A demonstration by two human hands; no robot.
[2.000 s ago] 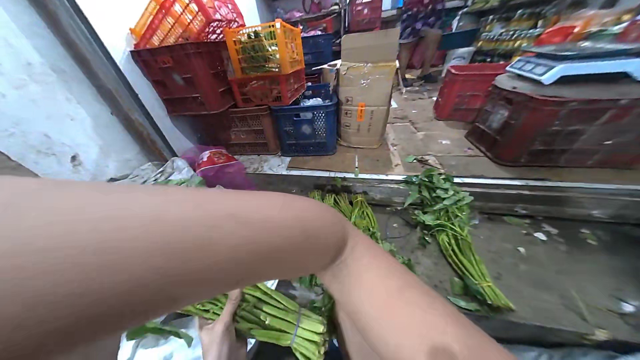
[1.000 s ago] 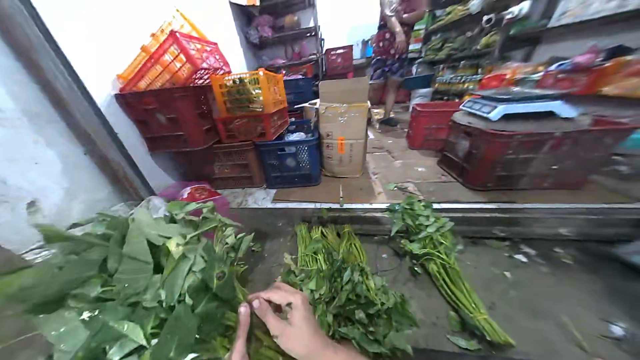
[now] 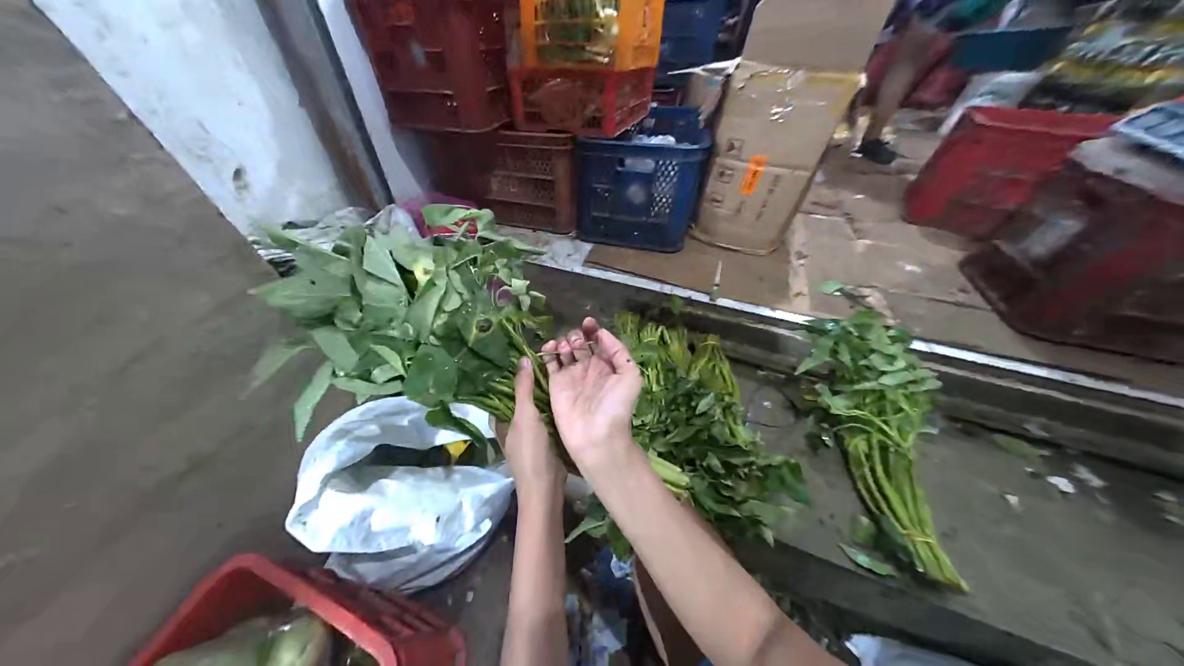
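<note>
A large bunch of leafy green vegetables (image 3: 407,314) lies across my hands, its broad leaves spread to the upper left. My left hand (image 3: 532,439) wraps the stems from the near side. Palm up, my right hand (image 3: 595,388) is beside it with fingers curled at a thin strand by the stems; whether they pinch the strand is hard to tell. Bundles of leafy stems (image 3: 712,416) lie just right of my hands. Farther right, another tied bundle (image 3: 888,453) rests on the concrete step. An open white sack (image 3: 398,509) stands below the leaves.
A red plastic crate (image 3: 342,606) is at the lower left. Beyond the raised floor edge stand a blue crate (image 3: 638,194), stacked red and orange crates (image 3: 583,97) and a cardboard box (image 3: 758,157). A person's leg (image 3: 893,92) shows farther back. Red containers (image 3: 1004,176) are at the right.
The leafy bunch was held low with its stems forward two seconds ago; its leaves now point up and left. My left hand has come into clear view on the stems. The view has tilted down.
</note>
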